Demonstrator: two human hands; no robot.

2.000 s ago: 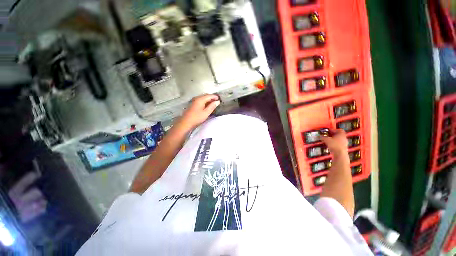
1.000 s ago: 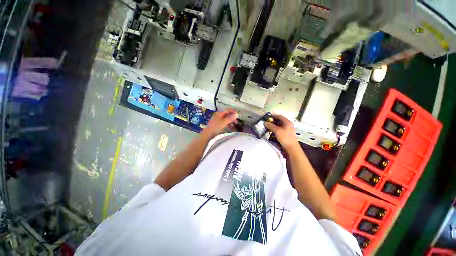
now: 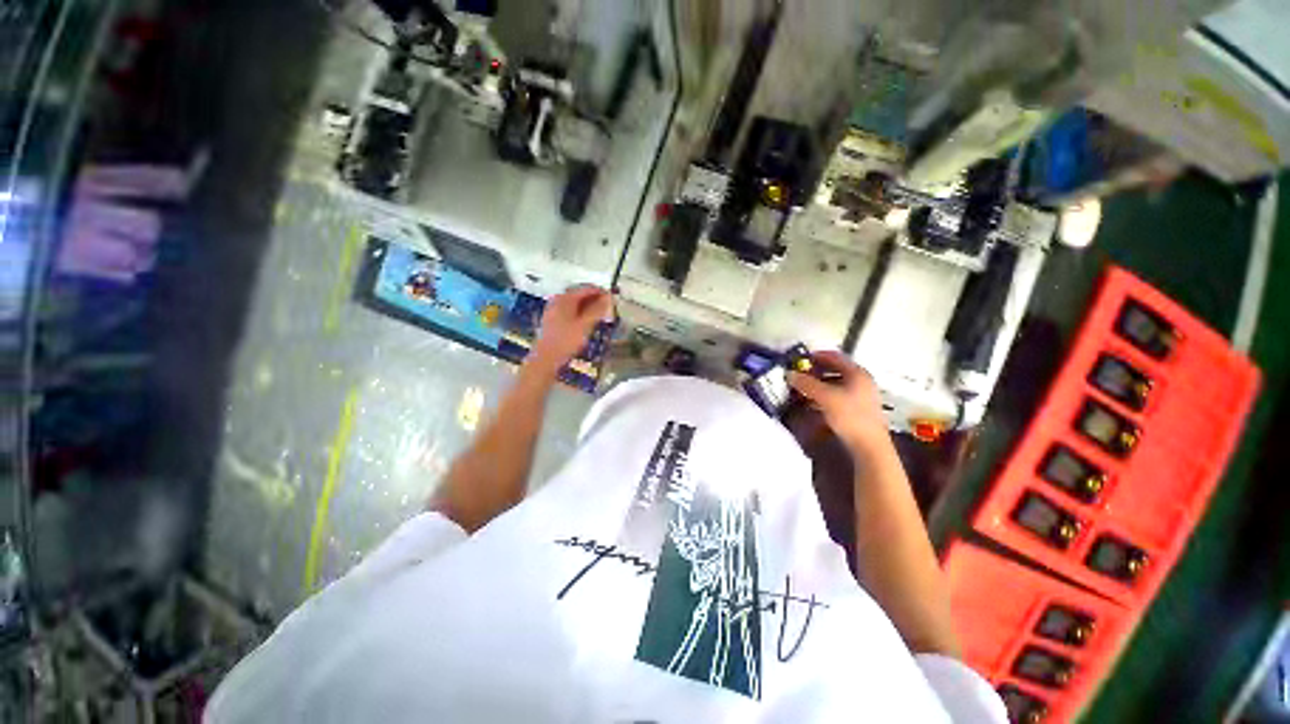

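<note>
My right hand [image 3: 840, 393] holds a black device unit [image 3: 773, 388] with a pale face and a small yellow spot, in front of the right machine's front edge. My left hand [image 3: 572, 323] is at the front edge near the gap between the two machines, over the end of the blue mat. Its fingers are bunched; whether they hold anything small cannot be told. A black fixture [image 3: 765, 191] with a yellow-orange spot stands on the right machine's bed [image 3: 722, 279], behind the hands.
The left machine [image 3: 481, 184] stands beside the right one. A blue illustrated mat [image 3: 446, 294] lies below its front edge. Two red-orange trays [image 3: 1181, 424] [image 3: 976, 601] with several black units lie at the right on a green surface. A red-orange button [image 3: 927, 429] is at the right machine's corner.
My right hand went from the near tray to the machine's front with a unit, then shifted slightly right. My left hand has moved left along the front edge. The view has turned towards the machines.
</note>
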